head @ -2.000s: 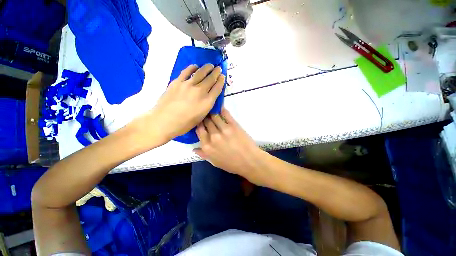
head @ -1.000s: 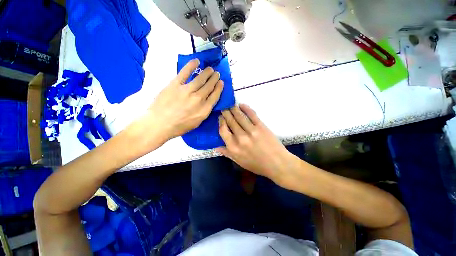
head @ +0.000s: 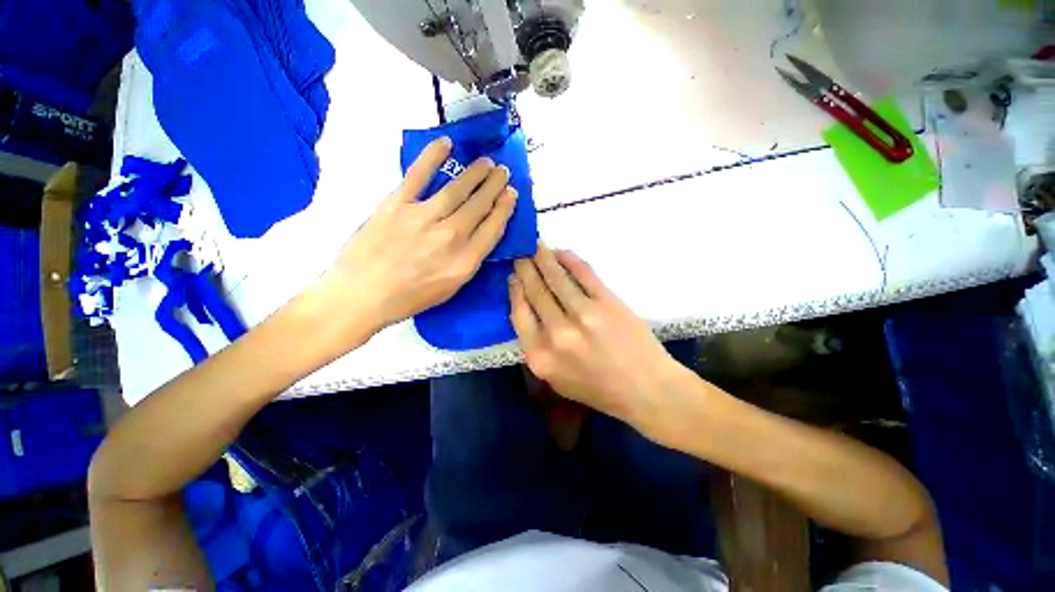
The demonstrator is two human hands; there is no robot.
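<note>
A blue logo panel [head: 521,185] with small white lettering lies on top of a rounded blue backing panel [head: 465,320], with its top edge at the presser foot and needle [head: 510,112] of the sewing machine [head: 434,35]. My left hand [head: 445,231] lies flat on the logo panel, fingers spread, partly covering the lettering. My right hand [head: 578,324] rests at the lower right, its fingertips on the panels' edge by the logo panel's bottom corner. The underside of the cloth is hidden.
Stacked blue cut panels [head: 249,127] lie left of the machine. Blue fabric tabs [head: 133,220] are heaped at the left table edge. Red-handled snips [head: 862,116] lie on a green card [head: 885,185] at right. A cardboard box [head: 59,272] stands beside the table.
The logo panel, earlier mostly under my left hand, now shows its lettering and lower edge above the rounded panel. My right hand has moved right and slightly down. The view has shifted slightly.
</note>
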